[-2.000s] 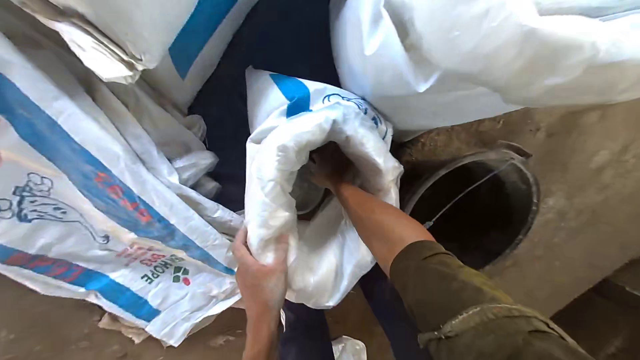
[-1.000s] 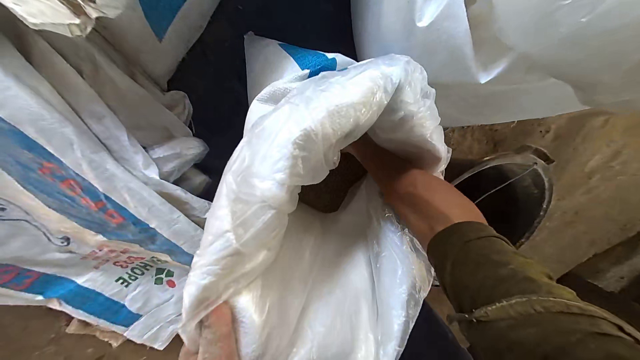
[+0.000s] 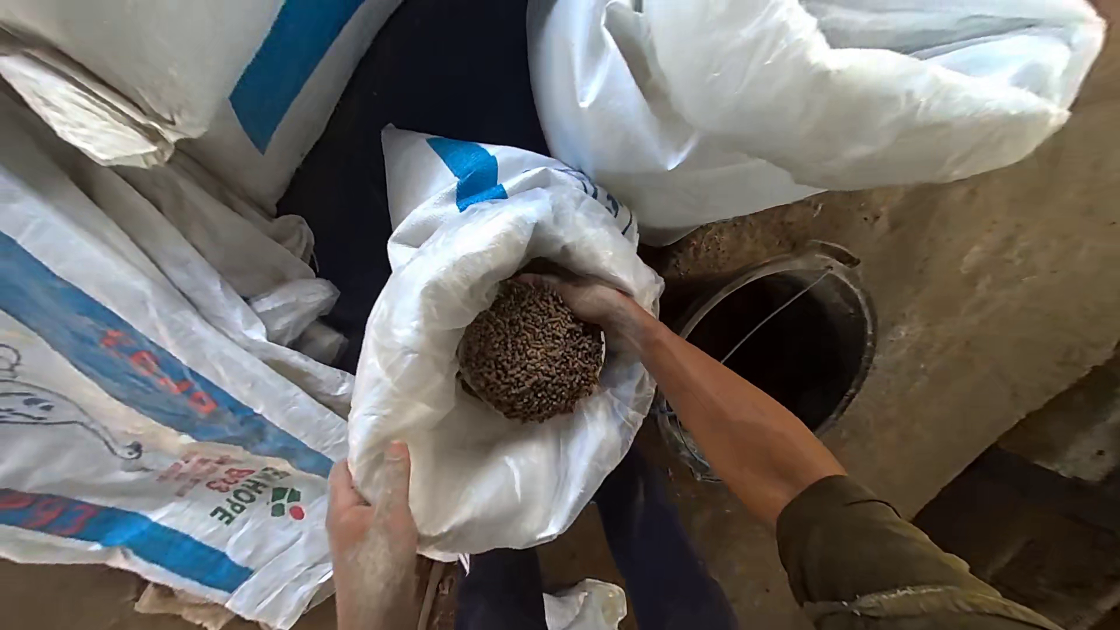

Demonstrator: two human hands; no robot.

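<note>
A white woven sack [image 3: 490,499] with a rolled-down rim stands open before me. Its mouth shows a round heap of brown feed pellets [image 3: 532,350], which appears to fill a container whose pale edge shows only at the right. Inside the sack, my right hand [image 3: 586,297] grips the upper right side of that container; its fingertips are hidden by the pellets and the rim. My left hand [image 3: 374,525] pinches the sack's lower left rim, thumb on top.
A dark bucket [image 3: 862,350] with a thin wire handle stands at right. A large white sack [image 3: 700,105] is above, another with a blue stripe [image 3: 201,79] at upper left. Flattened printed sacks [image 3: 175,350] lie at left on the brown floor [image 3: 989,289].
The heap of pellets has come into view at the sack's mouth, with my right hand beside it. Earlier that hand was deeper inside. My left hand still holds the rim.
</note>
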